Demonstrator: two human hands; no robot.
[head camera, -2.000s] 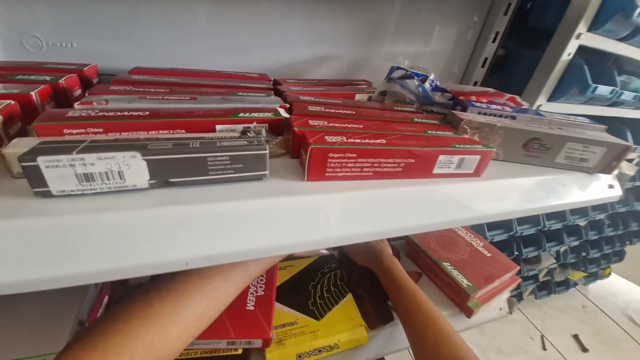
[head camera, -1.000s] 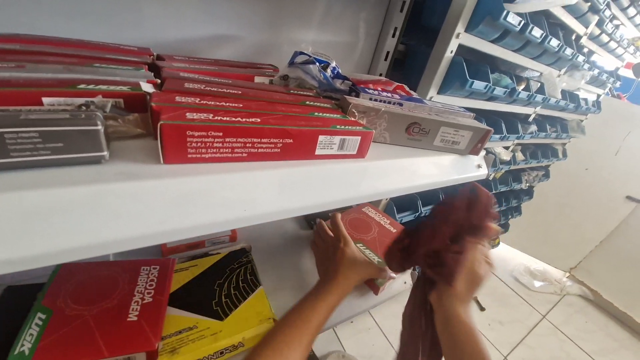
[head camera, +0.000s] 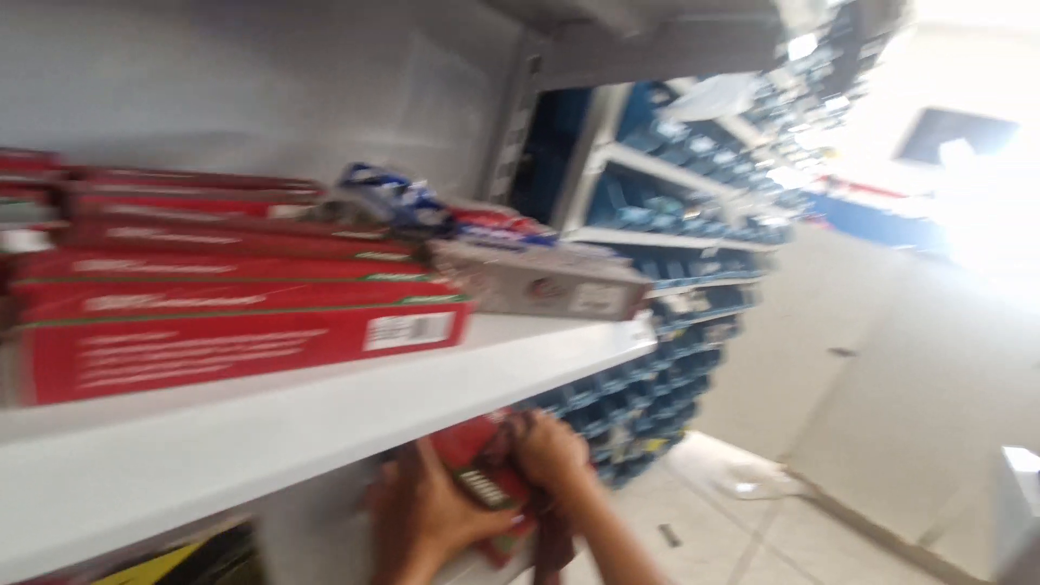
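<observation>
Below the edge of the white shelf, my left hand (head camera: 426, 504) grips the left side of a red cardboard box (head camera: 475, 463), with its thumb across the lower front. My right hand (head camera: 552, 451) is closed on a dark red cloth (head camera: 555, 540), pressed against the box's upper right side; the cloth hangs down beneath the hand. Part of the box is hidden by the hands and the shelf. Motion blur softens the hands and the box.
Red boxes (head camera: 244, 341) lie in rows on the white shelf (head camera: 325, 414), beside a grey box (head camera: 552, 284) and blue packets (head camera: 398, 195). A yellow and black box (head camera: 179, 565) is at lower left. Blue parts bins (head camera: 674, 366) stand right, above a tiled floor (head camera: 715, 528).
The view has swung right. My left hand has closed around the red box's left side. The cloth, held up and clear of the box one second ago, is now against it.
</observation>
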